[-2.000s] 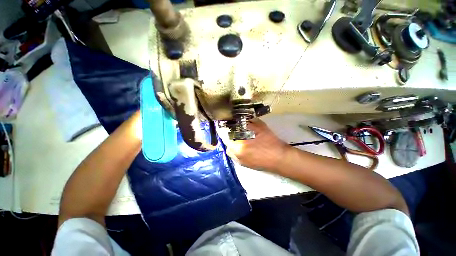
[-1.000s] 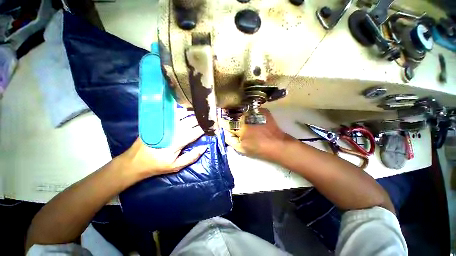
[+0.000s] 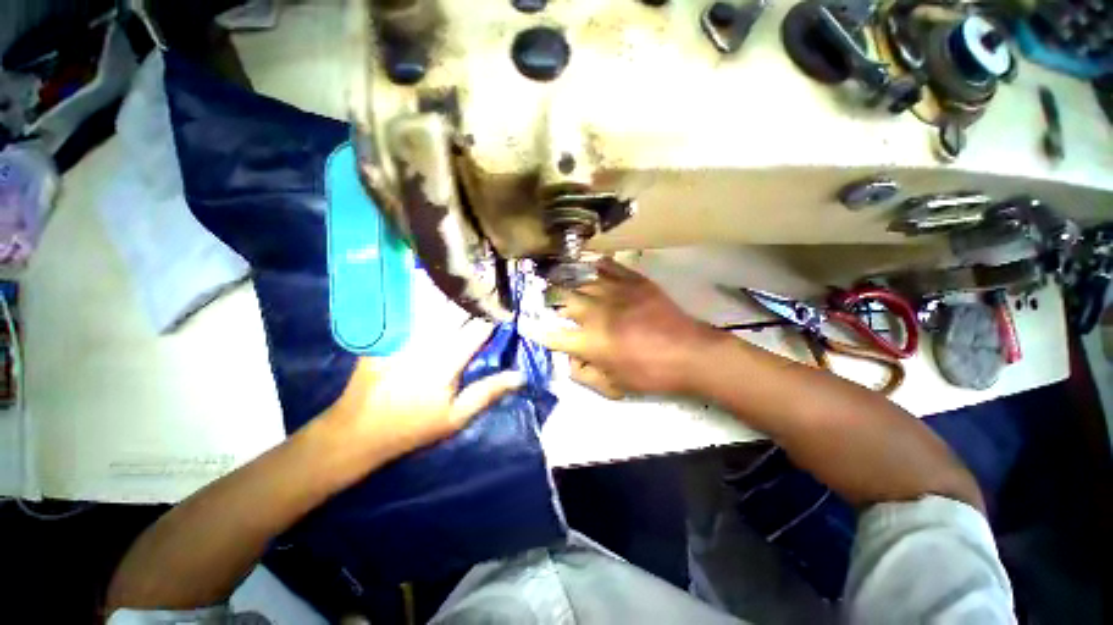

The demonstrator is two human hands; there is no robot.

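The glossy navy fabric piece [image 3: 452, 488] runs from the upper left of the table, under the turquoise lamp [image 3: 358, 263], to its front edge. My left hand [image 3: 409, 397] lies on the fabric below the lamp, thumb and fingers apart; the fingertips are washed out by glare. My right hand [image 3: 623, 324] is right of the needle area, its fingertips at the fabric's right edge, partly behind the tension knob [image 3: 574, 238]. The fabric is bunched between the hands. The cream sewing machine head [image 3: 684, 134] hides the needle and presser foot.
Scissors [image 3: 860, 330] with red and orange-brown handles lie right of my right hand, beside a round grey disc [image 3: 972, 344] and a small red-handled tool [image 3: 1008, 330]. A pale fabric piece [image 3: 171, 244] lies at left. More navy parts [image 3: 793, 513] hang below the table's front edge.
My left hand has come out from behind the lamp onto the fabric. The fabric's right edge is now bunched up between my hands. The view has shifted slightly.
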